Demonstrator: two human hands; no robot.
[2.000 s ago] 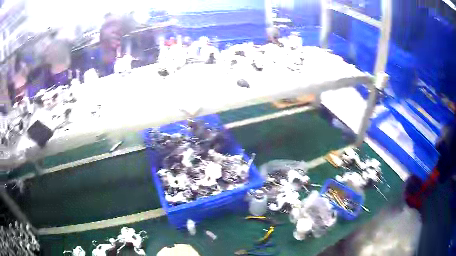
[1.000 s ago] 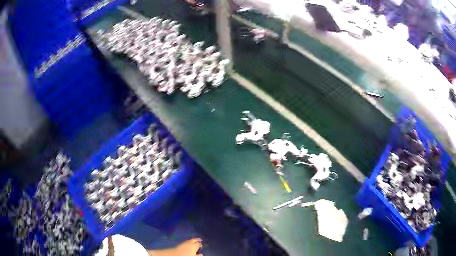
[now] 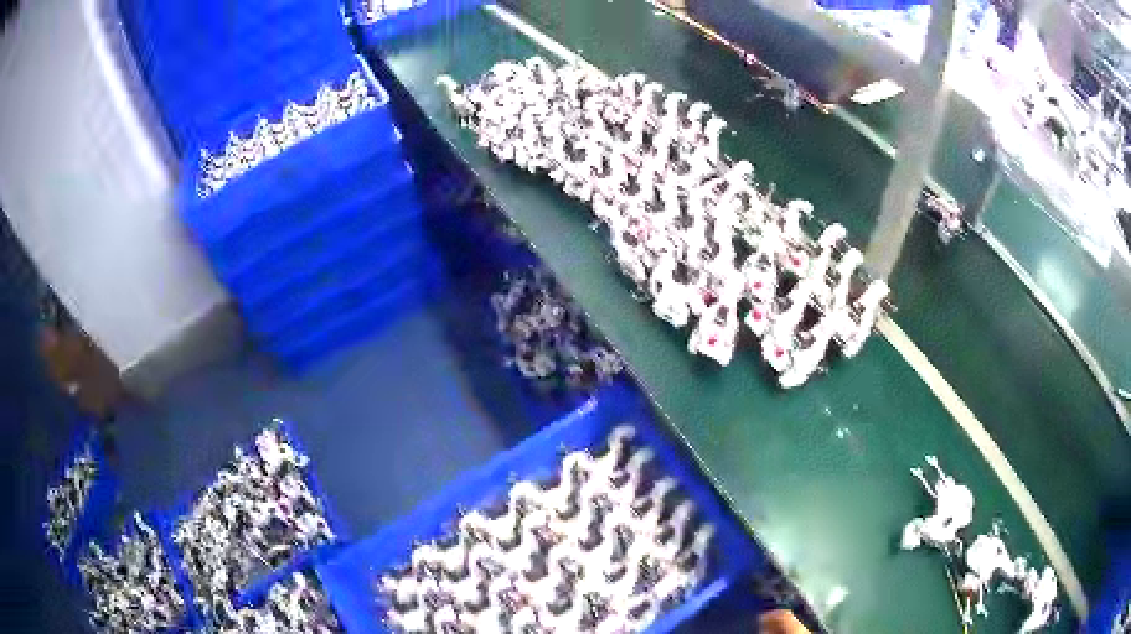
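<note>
White toy motorcycle bodies point(image 3: 695, 235) with small red spots stand packed in slanting rows on the green bench. A few more bodies point(image 3: 949, 508) lie loose at the lower right. A blue crate point(image 3: 459, 502) beside the bench holds white bodies in neat rows. A skin-toned sliver, which seems to be part of my left hand point(image 3: 784, 623), shows at the bottom edge. It is cut off, so its fingers and anything in them are hidden. My right hand is not in view.
A stack of blue crates point(image 3: 329, 254) stands at the upper left beside a pale panel point(image 3: 106, 186). More filled crates stand at the lower left, one with jumbled parts point(image 3: 254, 514). A pale post point(image 3: 915, 161) rises from the bench rail point(image 3: 980, 440).
The view has swung left, away from the jumbled-parts crate, pliers and paper scrap. The rowed bodies and lower crate now appear further right. The skin-toned patch at the bottom shows less.
</note>
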